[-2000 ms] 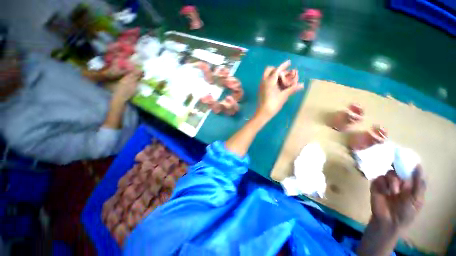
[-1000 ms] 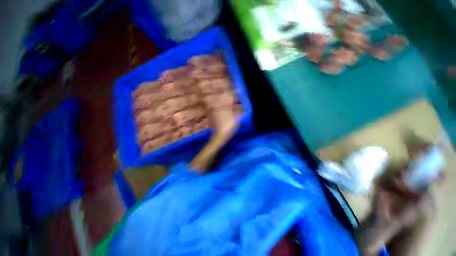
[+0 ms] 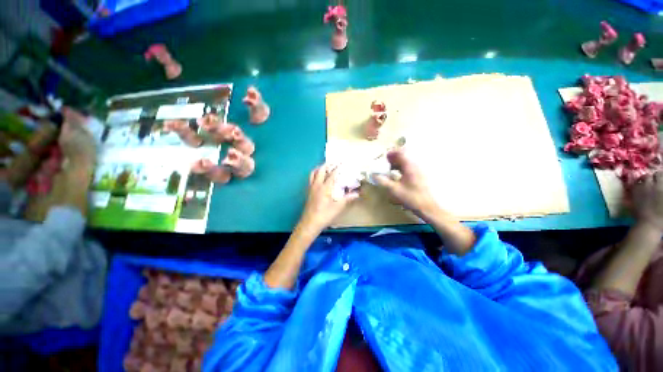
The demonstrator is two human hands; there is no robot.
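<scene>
My left hand [image 3: 325, 197] and my right hand [image 3: 411, 186] are close together over the front left of the cardboard mat [image 3: 480, 152]. A white wipe [image 3: 347, 176] lies between them, at the left fingertips. My right thumb and fingers pinch a bit of white wipe. Whether my left fingers hold a piece is hidden by the wipe and blur. One tan-pink moulded blank [image 3: 376, 120] stands on the mat beyond my hands.
Several blanks [image 3: 238, 161] lie on and beside the instruction sheet [image 3: 161, 207] at left. A blue crate [image 3: 116, 305] of blanks is below it. Pink-topped pieces [image 3: 337, 27] stand along the far side. Pink-red parts [image 3: 614, 127] are heaped at right. People's arms show at both sides.
The view has swung from the crate back to the bench. My left hand has left the crate and come to the mat beside my right hand.
</scene>
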